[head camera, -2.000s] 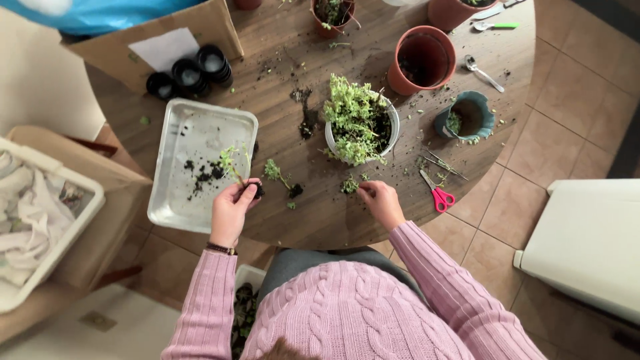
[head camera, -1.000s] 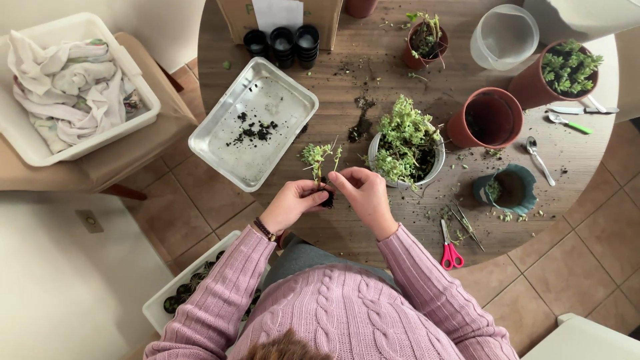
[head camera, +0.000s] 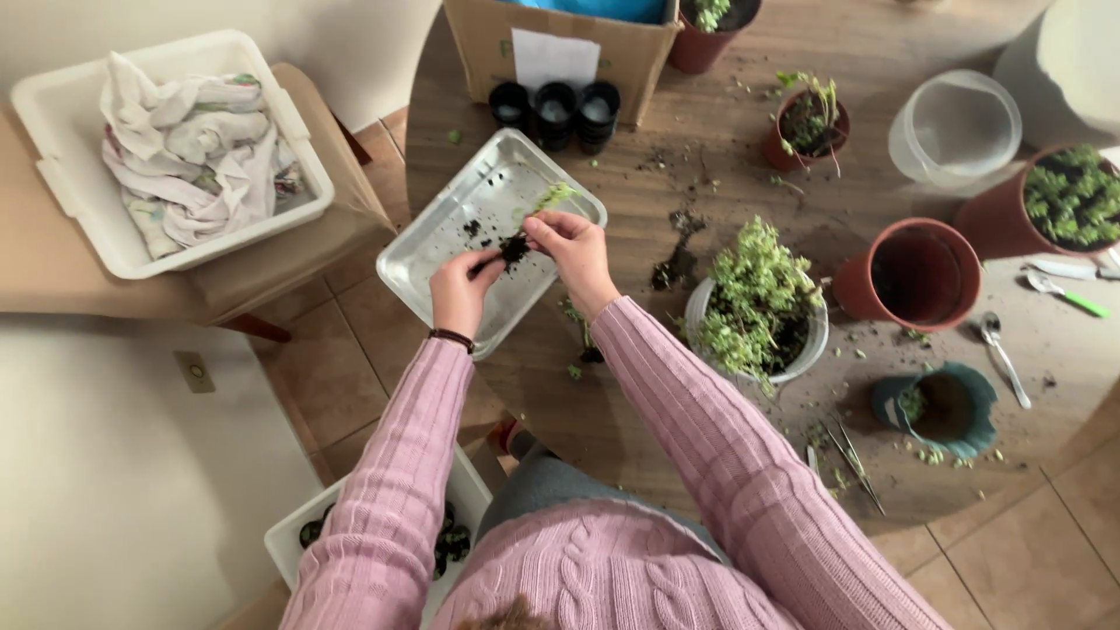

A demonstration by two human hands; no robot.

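Over the metal tray (head camera: 420,254), my right hand (head camera: 573,254) pinches a small green plant cutting (head camera: 553,196) by its stem. My left hand (head camera: 459,293) is closed around the rim of something small and dark, probably a little pot, with dark soil (head camera: 514,248) at its mouth, just below the cutting. Loose soil is scattered in the tray. Another small uprooted plant (head camera: 577,325) lies on the table beside my right wrist. A white pot of bushy succulents (head camera: 757,302) stands to the right of my right forearm.
Stacked black pots (head camera: 556,109) stand by a cardboard box (head camera: 477,52). To the right are a brown pot (head camera: 926,276), a teal pot (head camera: 954,411), a spoon (head camera: 1006,363) and tweezers (head camera: 856,468). A white bin of cloths (head camera: 61,179) rests on a chair; another white bin (head camera: 472,486) is below the table.
Both hands have moved left from near the table edge to over the metal tray. The hands, close together one second ago, now hold the cutting and the dark item slightly apart. The view has shifted.
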